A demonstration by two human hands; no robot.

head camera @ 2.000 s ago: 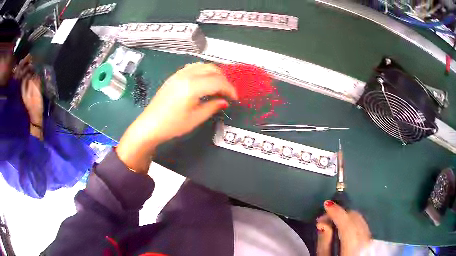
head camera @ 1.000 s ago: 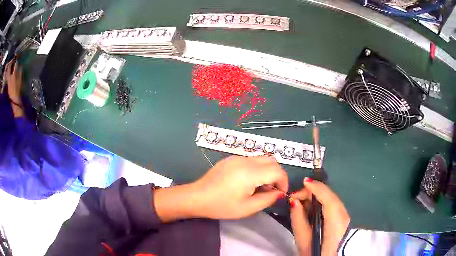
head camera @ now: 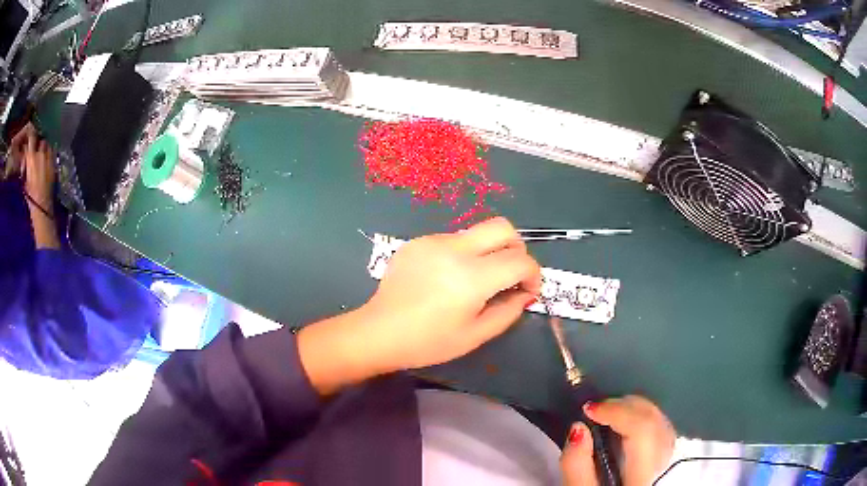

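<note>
A strip circuit board (head camera: pixel 597 296) lies on the green mat, its middle hidden by my left hand (head camera: pixel 456 289). The fingertips of my left hand are pinched together low over the board's right part. They seem to hold a thin wire, likely solder, mostly hidden; a thin line also shows beyond the board's left end. My right hand (head camera: pixel 623 437) holds the soldering iron (head camera: pixel 570 365) by its black handle, tip up at the board's near edge beside my left fingertips. Tweezers (head camera: pixel 589 233) lie beyond the board. A pile of red wire pieces (head camera: pixel 423 157) lies further back.
A white rail (head camera: pixel 504 123) crosses the bench, with stacked strip boards (head camera: pixel 266 76) at its left. A fume fan (head camera: pixel 727 185) stands right, and a dark holder (head camera: pixel 822 346) near the right edge. A solder spool (head camera: pixel 176 169) and black pieces (head camera: pixel 230 180) lie left. A person in blue (head camera: pixel 71 304) is at left.
My left hand went from the red pile to meet my right hand's fingers, then moved forward over the board. The iron has tilted left, its tip now near my left fingertips.
</note>
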